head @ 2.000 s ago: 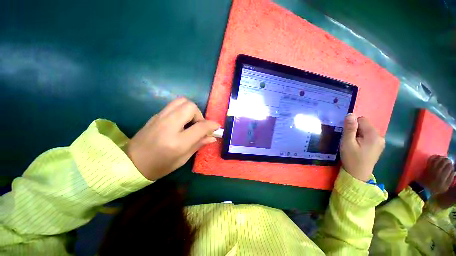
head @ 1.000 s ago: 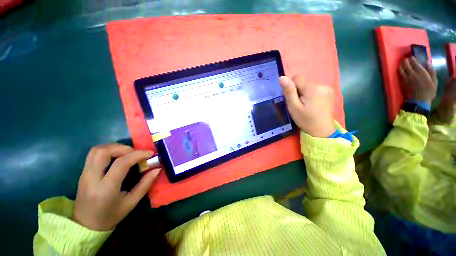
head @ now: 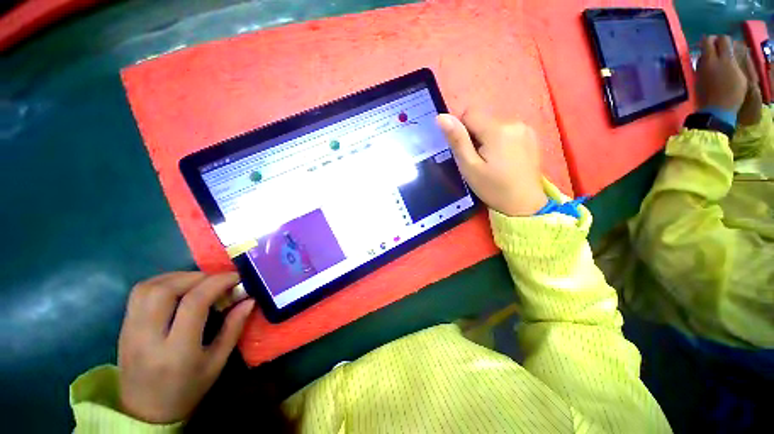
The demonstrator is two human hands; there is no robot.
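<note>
A black-framed tablet [head: 335, 195] with a lit screen lies tilted on a red-orange foam pad [head: 212, 85]. The screen shows coloured dots, a purple picture at lower left and a dark picture at lower right. My left hand [head: 174, 339] pinches a small pale plug [head: 238, 293] at the tablet's left short edge; its tip is hidden, so I cannot tell how deep it sits. A yellow-white tab [head: 242, 248] is on that edge just above the plug. My right hand [head: 501, 161] grips the tablet's right edge, thumb on the frame.
A second foam pad [head: 543, 51] touches mine on the right and bears another tablet [head: 638, 63]. A neighbouring person's hand [head: 720, 80] and yellow-green sleeve [head: 692, 203] are at the right. The green surface [head: 68, 195] lies at the left. Another red pad shows at the top left.
The tablet and pad have shifted left in view. The plug's metal part shows less between my left fingers and the tablet. A second pad with a tablet has come up against mine on the right.
</note>
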